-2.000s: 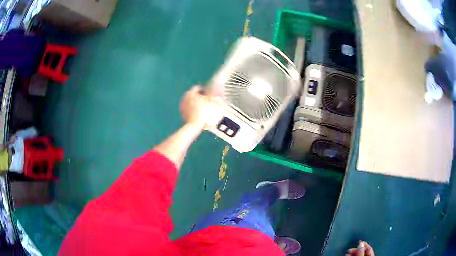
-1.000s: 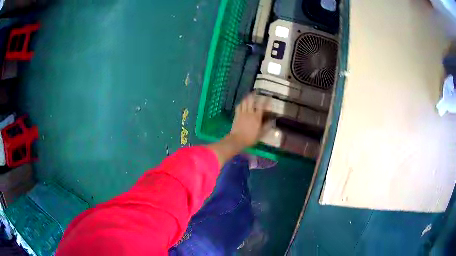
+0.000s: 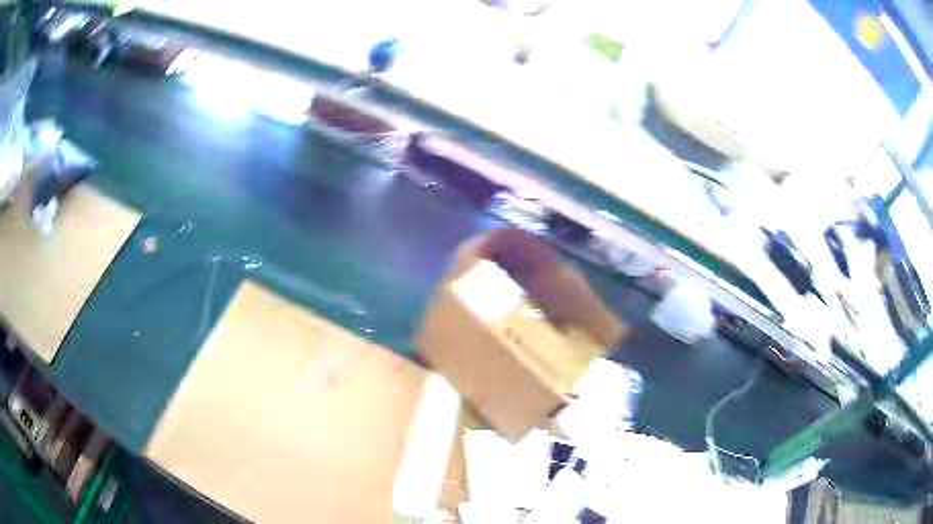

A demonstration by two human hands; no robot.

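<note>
Neither of my hands is in view. A flat brown cardboard mat (image 3: 292, 409) lies on the dark green belt in front of me. A small open carton (image 3: 491, 353) stands at its right, with white and tan contents. White label sheets (image 3: 501, 466) with some black shapes lie in a loose, overexposed spread at the lower right. The picture is blurred.
A second cardboard mat (image 3: 61, 261) lies at the left, with a dark and white item beside it. Fan housings (image 3: 63, 440) show in the green crate at the lower left. A cluttered, overexposed shelf runs along the back. A thin white cable (image 3: 713, 425) loops at the right.
The view has swung from the floor crate to the bench. Earlier my left hand held a tan fan, then reached over the crate; now both hands are out of the picture.
</note>
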